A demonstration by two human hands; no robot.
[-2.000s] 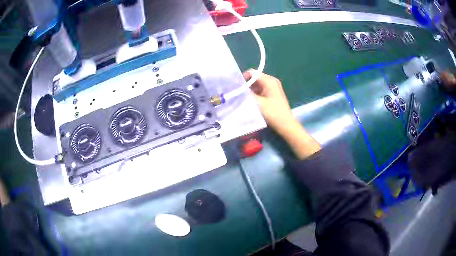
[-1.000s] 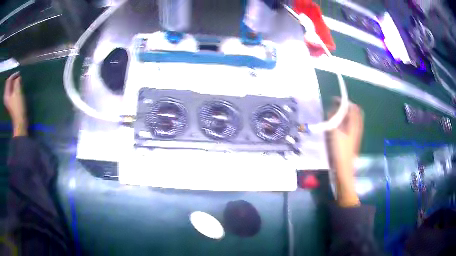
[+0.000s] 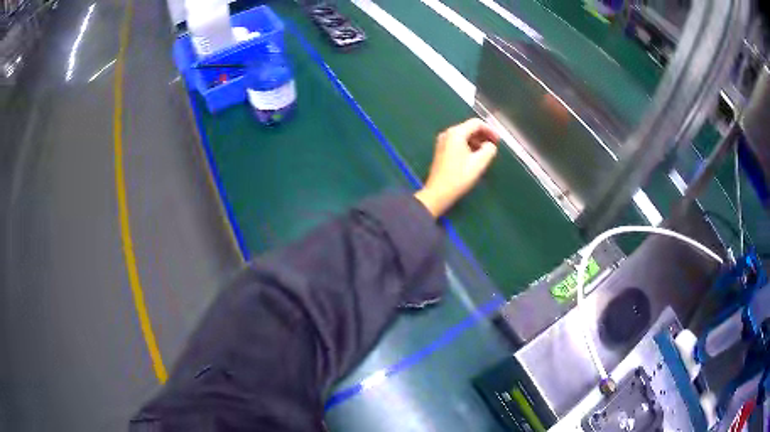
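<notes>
My left hand (image 3: 460, 162) reaches over the green bench at the centre, its fingers curled with a small gap between thumb and forefinger. Nothing shows in it. My right hand is out of the picture. The bench tester (image 3: 540, 363) is at the lower right, cut off by the edge. A grey three-unit module (image 3: 626, 408) lies in its fixture nest, only one end in view. The air hose (image 3: 582, 312) loops down to a brass fitting beside it. A black disc (image 3: 624, 317) lies on the machine top.
A blue bin (image 3: 221, 83) and blue-labelled jar (image 3: 273, 97) stand at the upper left bench edge. Another module (image 3: 336, 27) lies beyond them. An upright, shiny metal panel (image 3: 544, 97) stands past my left hand. Blue tape marks the bench; a yellow floor line runs left.
The view has swung left. My left hand, at the far left before, now shows large at the centre. My right hand has left the picture. The module still lies in the fixture.
</notes>
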